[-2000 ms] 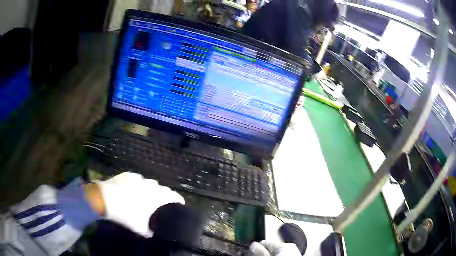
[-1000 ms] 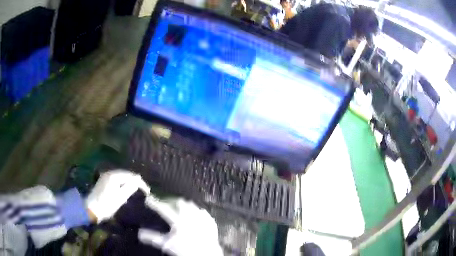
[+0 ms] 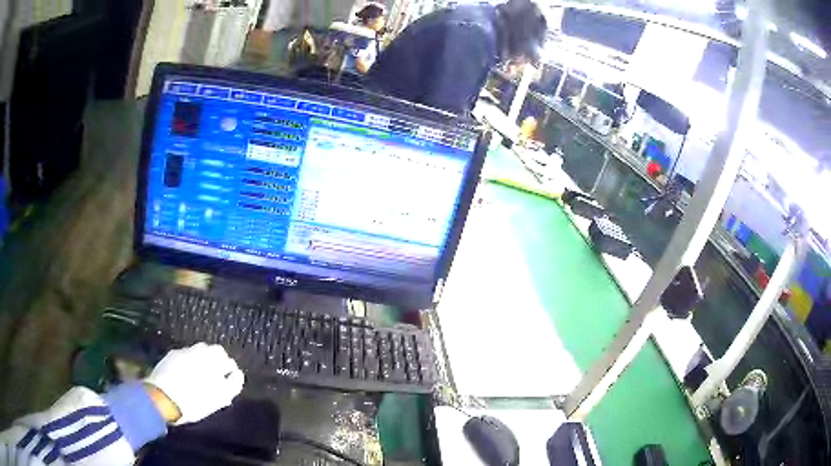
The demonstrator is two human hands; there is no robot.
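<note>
My left hand (image 3: 199, 382), in a white glove, is at the lower left, below the left end of the keyboard (image 3: 292, 341). Its fingers are curled and mostly hidden, at the upper left edge of a black block, probably a power adapter (image 3: 232, 430). Whether they grip it I cannot tell. A thin black cable (image 3: 319, 444) runs right from near the block over the scuffed test fixture (image 3: 351, 423). My right hand is out of the picture. The test monitor (image 3: 305, 191) shows a blue panel and a pale list.
A mouse (image 3: 492, 440) and a black adapter (image 3: 571, 446) lie on a white surface at the lower right. A white sheet (image 3: 501, 309) lies beside the green bench (image 3: 569, 287). A white metal post (image 3: 692, 237) slants across the right. A person in dark clothes (image 3: 446, 59) bends behind the monitor.
My right hand, beside my left hand at the black block one second ago, has left the picture. The view has shifted, and the mouse and the adapter beside it show again.
</note>
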